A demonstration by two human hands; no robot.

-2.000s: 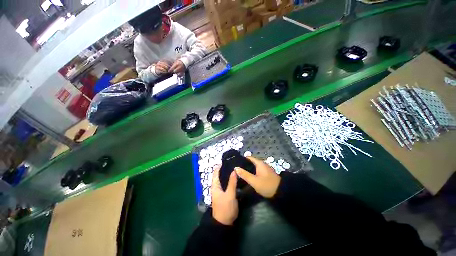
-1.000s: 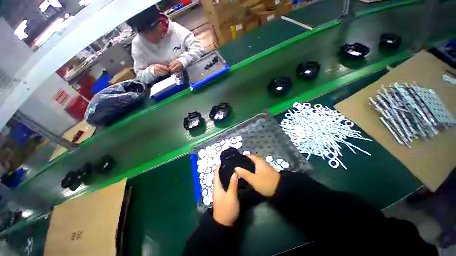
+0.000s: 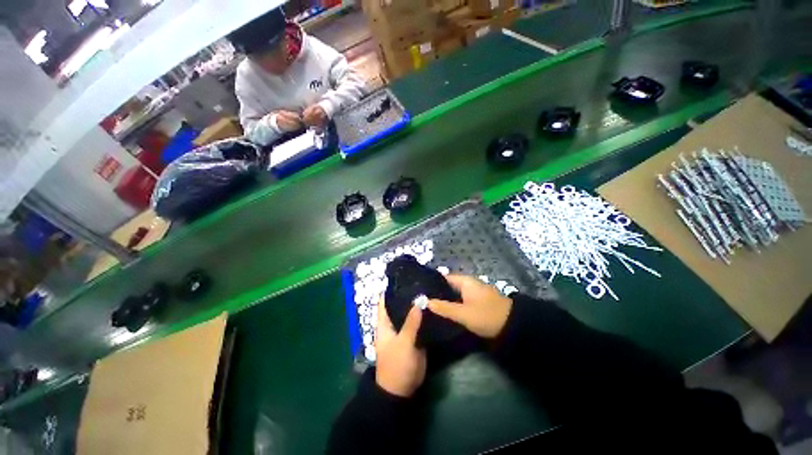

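Note:
A black housing (image 3: 411,281) is held between both hands above the parts tray. My left hand (image 3: 399,352) grips its near left side. My right hand (image 3: 476,307) grips its right side. A small white piece (image 3: 421,302) shows on the housing between the two thumb tips. The parts tray (image 3: 463,235) lies under the hands, with white discs (image 3: 366,291) mostly at its left side and a few at its right, partly hidden by my right hand. The housing's underside is hidden.
Beyond the tray, the green conveyor belt (image 3: 285,227) carries several black housings (image 3: 354,210). White ring-ended rods (image 3: 570,233) lie right of the tray. Silvery strips (image 3: 726,200) lie on cardboard (image 3: 761,293) at right. Another cardboard (image 3: 151,391) lies left. A person (image 3: 298,84) works opposite.
The housings on the belt have shifted slightly right. The thumbs have parted a little and the white piece now shows between them. My right hand has moved slightly right.

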